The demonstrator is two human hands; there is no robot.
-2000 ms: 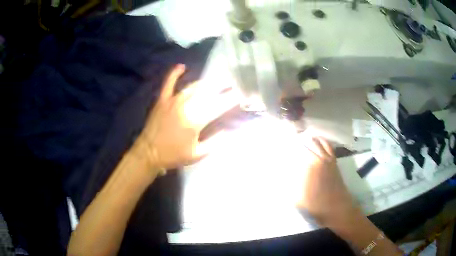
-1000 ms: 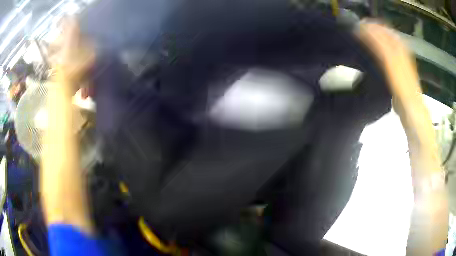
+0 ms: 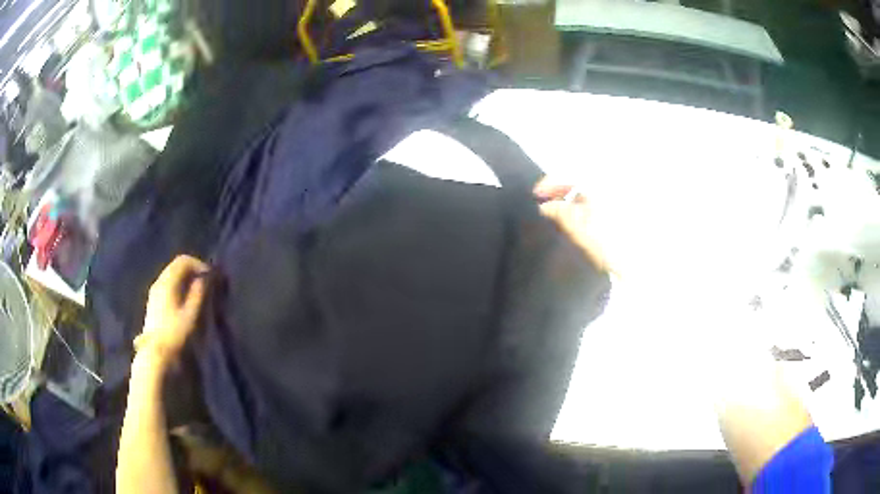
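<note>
A large dark navy garment (image 3: 415,289) lies spread over the left part of the white table (image 3: 656,376) and hangs over its front edge. A curved opening in it shows bright white. My left hand (image 3: 178,299) pinches the garment's left edge between thumb and fingers. My right hand (image 3: 579,227) holds the garment's upper right edge, fingers at the cloth beside the opening. The right forearm is partly lost in glare.
Yellow-framed rack (image 3: 376,48) at the top, with dark cloth against it. A fan (image 3: 14,328) is cut off at the left edge. Small dark pieces (image 3: 820,380) and thin tools (image 3: 849,333) lie at the table's right. A green-and-white checked cloth (image 3: 150,63) shows upper left.
The view has swung left from the needle area. The garment was lifted up before the camera and blurred; now it is lower and spread between both hands.
</note>
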